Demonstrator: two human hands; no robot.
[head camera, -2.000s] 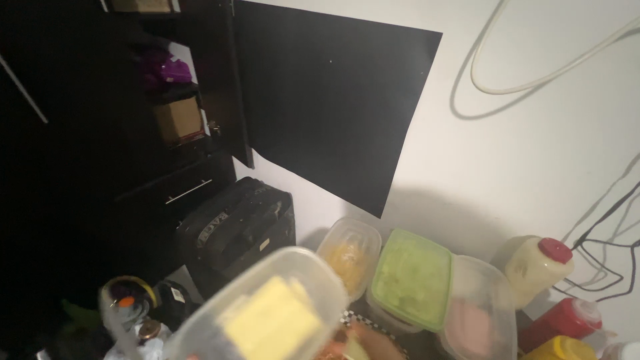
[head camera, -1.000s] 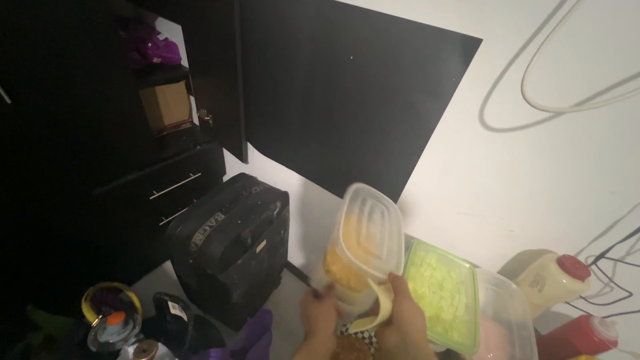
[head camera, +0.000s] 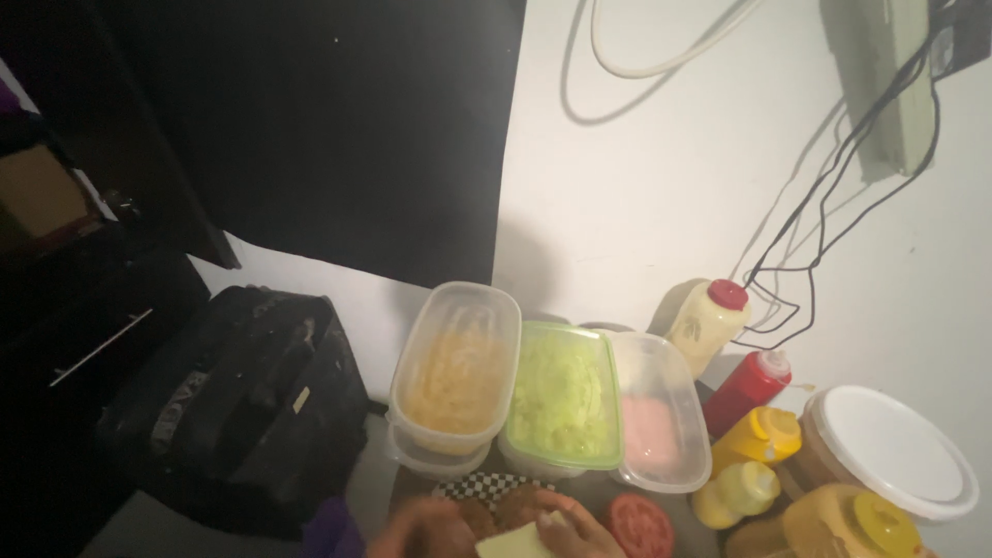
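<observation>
At the bottom edge, my right hand (head camera: 570, 527) is closed on a pale yellow cheese slice (head camera: 515, 542). My left hand (head camera: 426, 531), blurred, is beside browned food (head camera: 480, 515) on black-and-white checkered paper (head camera: 496, 487); whether it holds anything cannot be told. Just above stand a clear plastic container of orange-yellow food (head camera: 461, 380), a green-lidded container of shredded lettuce (head camera: 564, 395) and a clear container with pink slices (head camera: 651, 434). A cut tomato (head camera: 639, 527) lies right of my right hand.
Several sauce bottles stand at the right, among them a red squeeze bottle (head camera: 748, 391) and a cream bottle with a red cap (head camera: 709, 325). Near them is a white-lidded tub (head camera: 891, 449). A black suitcase (head camera: 248, 411) is at the left; dark cables (head camera: 814, 225) hang on the wall.
The container of orange-yellow food, held between my hands a second ago, now stands released beside the lettuce container. My hands are lower, at the checkered paper. The view has shifted right.
</observation>
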